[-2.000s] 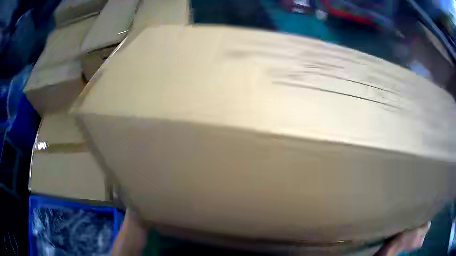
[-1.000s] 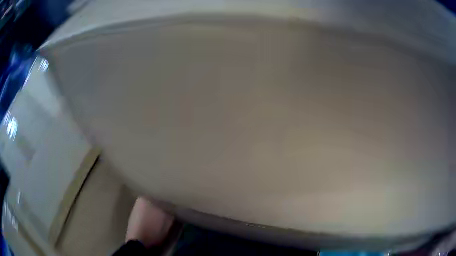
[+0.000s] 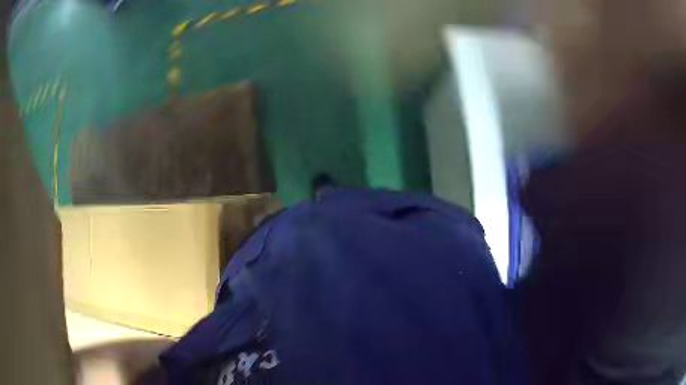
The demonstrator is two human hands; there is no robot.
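A pale brown carton [image 3: 154,263] is at the lower left. A blurred brown surface [image 3: 30,263] fills the left edge, too close to identify. My left hand [image 3: 105,368] seems to be the blurred skin-toned shape at the bottom left, by a dark blue cuff, cut off by the edge. My right hand [image 3: 602,68] seems to be the brownish blur at the upper right, above a dark sleeve. The fingers of both are not legible, and what they touch is unclear.
My dark blue jacket [image 3: 376,293] with white lettering fills the lower middle. The green floor [image 3: 308,113] has yellow-black tape. A dark brown block [image 3: 180,147] is behind the carton. A bright white-edged panel [image 3: 481,135] with a blue edge stands at the right.
The large carton held before me no longer fills the view. The camera now shows the floor and my jacket, and both hands have shifted and blurred.
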